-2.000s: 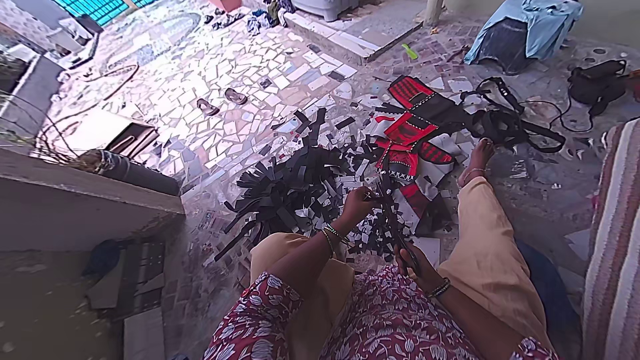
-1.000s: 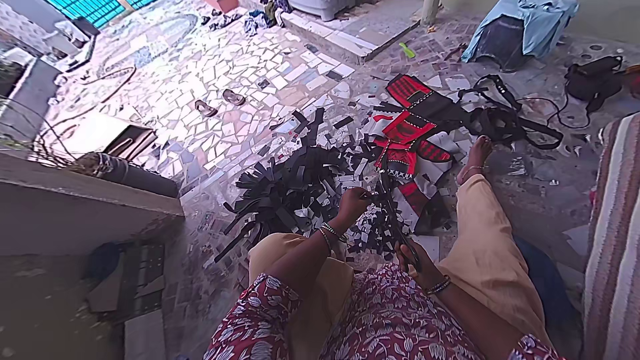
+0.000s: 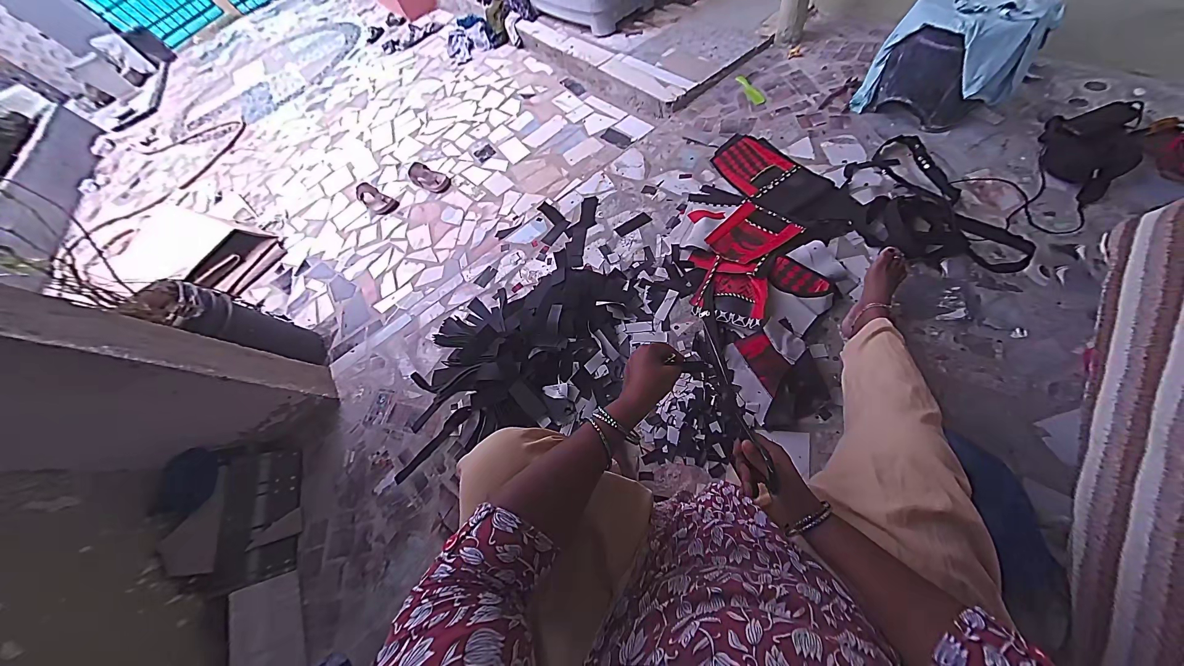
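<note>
In the head view my right hand point(image 3: 772, 481) grips the handles of long dark scissors point(image 3: 726, 375), whose blades point away toward the red and black pieces. To its left my left hand point(image 3: 652, 370) is closed on a short black strip point(image 3: 694, 367) that reaches the blades. A heap of black strips point(image 3: 527, 342) spreads on the floor left of my left hand. Small cut black and white bits point(image 3: 689, 421) lie below the scissors. Beyond the blades are red and black patterned fabric pieces point(image 3: 749, 236). The exact contact between strip and blades is too small to tell.
Black straps point(image 3: 971, 227) and a black bag point(image 3: 1091, 148) lie at the right. A striped cloth point(image 3: 1133, 444) borders the right edge. Sandals point(image 3: 402, 190) rest on the mosaic floor. A low wall point(image 3: 166, 370) stands left; a blue cloth point(image 3: 971, 46) hangs over a dark tub behind.
</note>
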